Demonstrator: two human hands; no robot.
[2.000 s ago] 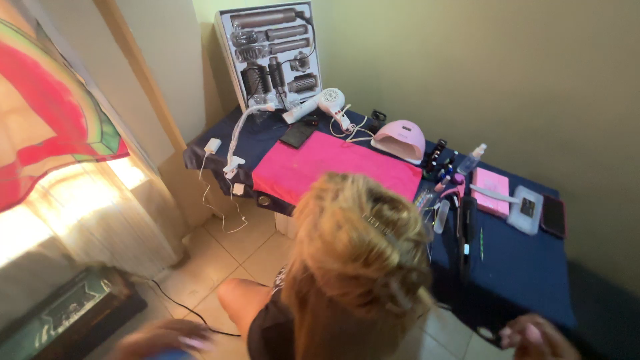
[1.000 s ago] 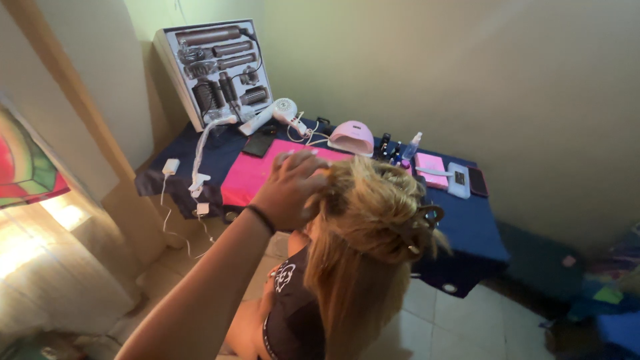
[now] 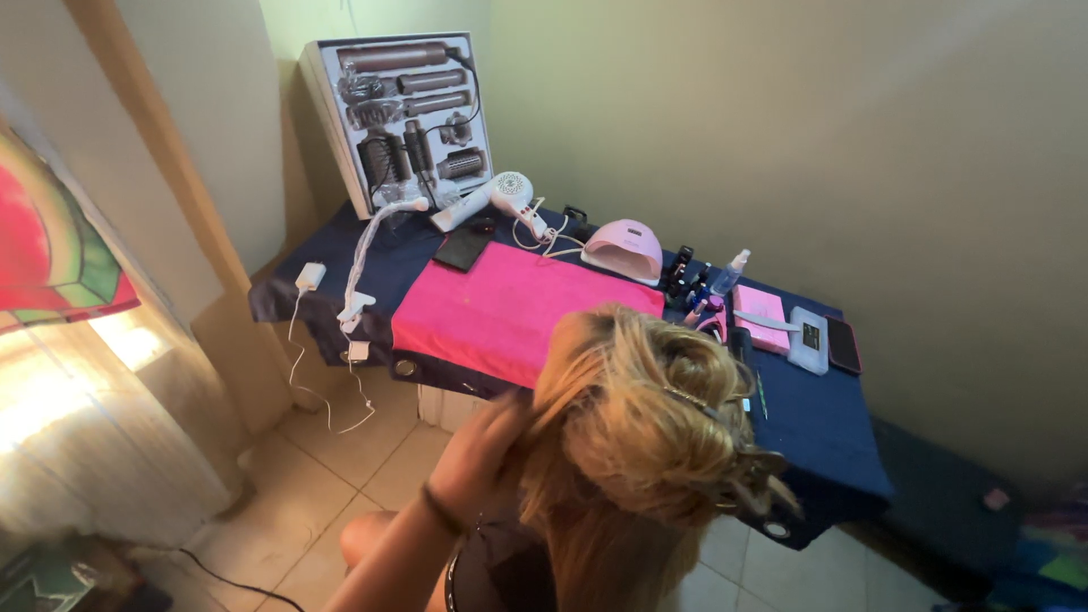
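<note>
A person with long blond hair (image 3: 646,416) sits below me, the upper part pinned up with a claw clip (image 3: 752,480) at the right side of the head. My left hand (image 3: 489,455), with a dark band at the wrist, touches the hair on the left side of the head. Its fingertips are partly hidden, so whether they hold a strand does not show. My right hand is out of view. Beyond the head, a bright pink cloth (image 3: 493,306) lies on the table.
On the dark blue tablecloth (image 3: 816,425) are a white hair dryer (image 3: 510,195), a pink nail lamp (image 3: 625,248), a clip-on lamp (image 3: 361,255), bottles, a pink box (image 3: 761,316) and a phone (image 3: 843,344). An open styling set (image 3: 408,119) stands behind. White cables hang at the left edge.
Two seconds ago both hands were low and away from the hair. My left hand reached the top of the head, then moved down its left side. My right hand has left view.
</note>
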